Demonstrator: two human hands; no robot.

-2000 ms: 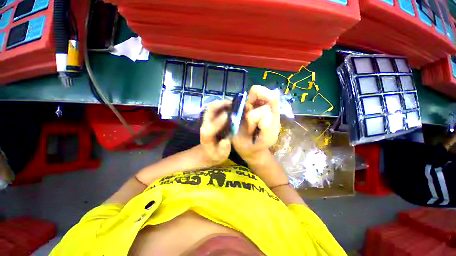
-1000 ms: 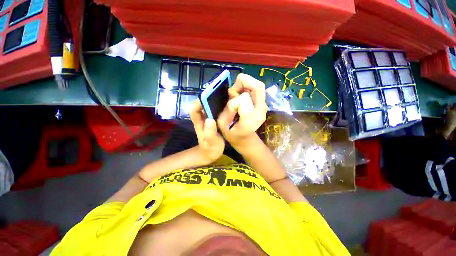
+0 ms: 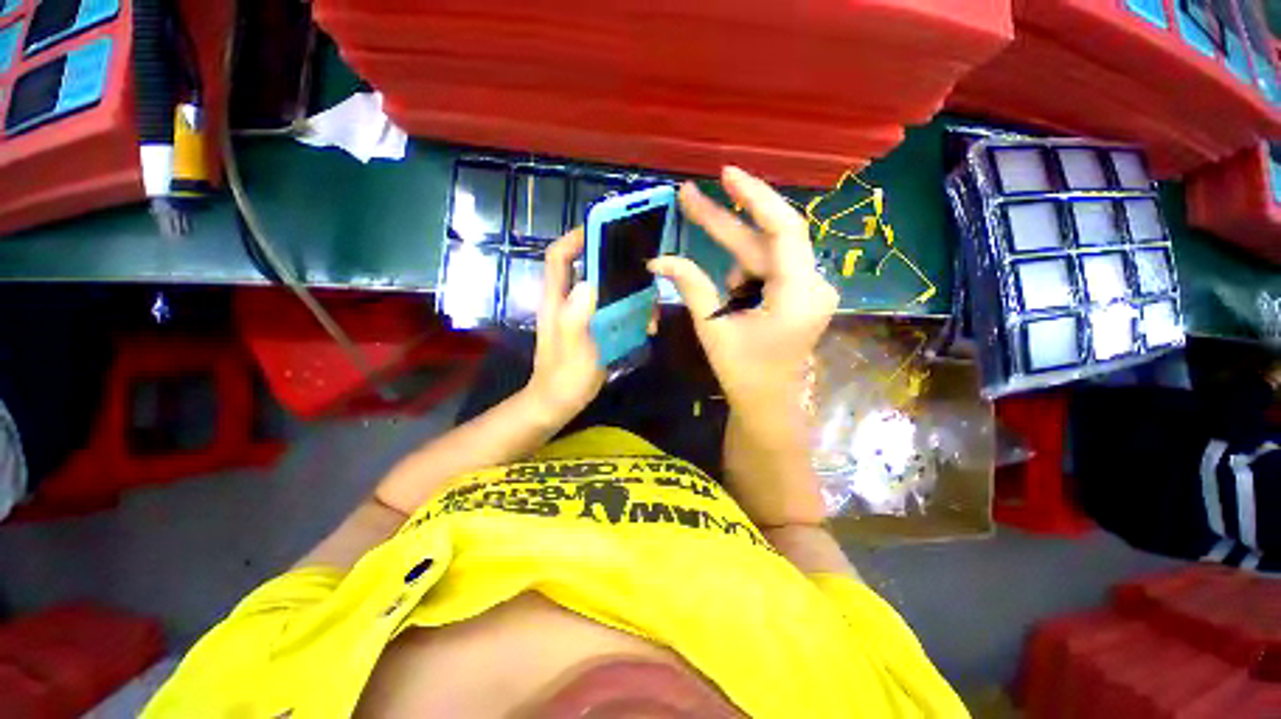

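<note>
My left hand (image 3: 566, 337) holds a light-blue keypad phone (image 3: 625, 267) upright with its dark screen facing me, above the front edge of the bench. My right hand (image 3: 759, 274) is just right of the phone, thumb and index finger apart near the screen's right side. A thin dark pointed tool, apparently tweezers (image 3: 736, 301), lies in its palm, held by the other fingers. A clear lens tray (image 3: 478, 232) with dark-framed squares lies behind the phone and is partly hidden by it and my left hand.
Red foam tray stacks (image 3: 660, 84) stand at the back. Yellow pull tabs (image 3: 860, 225) lie right of my right hand. Spare lens trays (image 3: 1075, 260) are at right, a cardboard waste box (image 3: 913, 513) below. A black-and-yellow tool (image 3: 188, 148) and tissue (image 3: 358, 127) are left.
The phone has turned from a tilted angle to face me upright. My right hand has moved right and its fingers have spread away from the phone.
</note>
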